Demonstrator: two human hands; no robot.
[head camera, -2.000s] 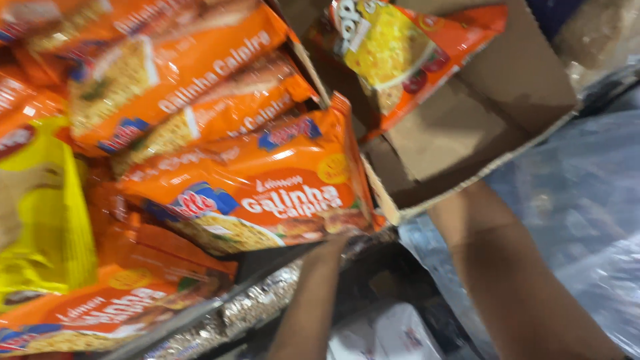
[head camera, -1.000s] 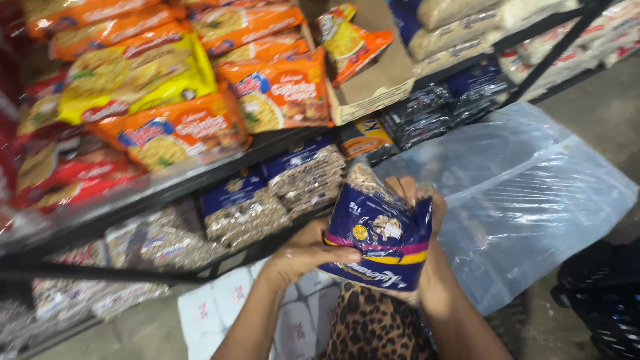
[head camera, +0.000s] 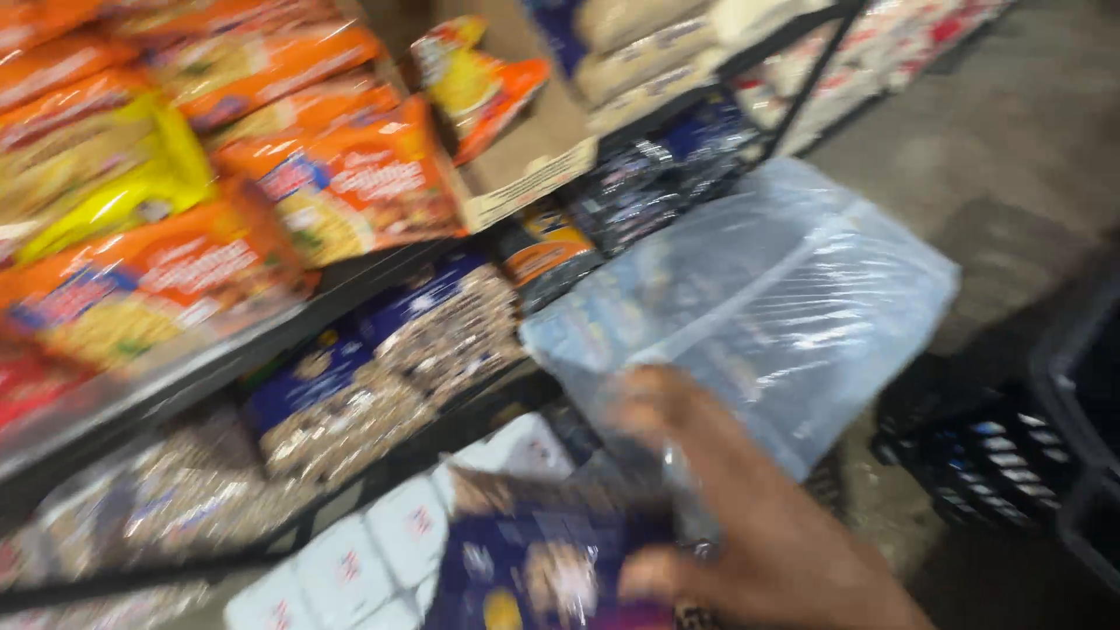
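Blurred by motion, my right hand (head camera: 726, 490) reaches in from the lower right, thumb and fingers spread around the right edge of a dark blue plastic package (head camera: 542, 560) at the bottom of the view. The package has a clear part showing beige contents. My left hand is not in view. Just beyond my right fingers lies a large pack in clear, bluish plastic wrap (head camera: 840, 289). Similar blue and clear bags of beans or grain (head camera: 455, 324) lie on the lower shelf to the left.
Orange noodle packets (head camera: 367, 184) and a yellow one (head camera: 114, 175) fill the upper shelf at left. Beside them an open cardboard box (head camera: 534, 175) holds an orange-yellow packet (head camera: 472, 83). White wrapped packs (head camera: 350, 560) lie below. A black plastic crate (head camera: 989, 455) stands at right.
My left hand, on the blue package one second ago, has left the view. The package has moved down to the bottom edge. Two seconds ago a hand was under the cardboard box.
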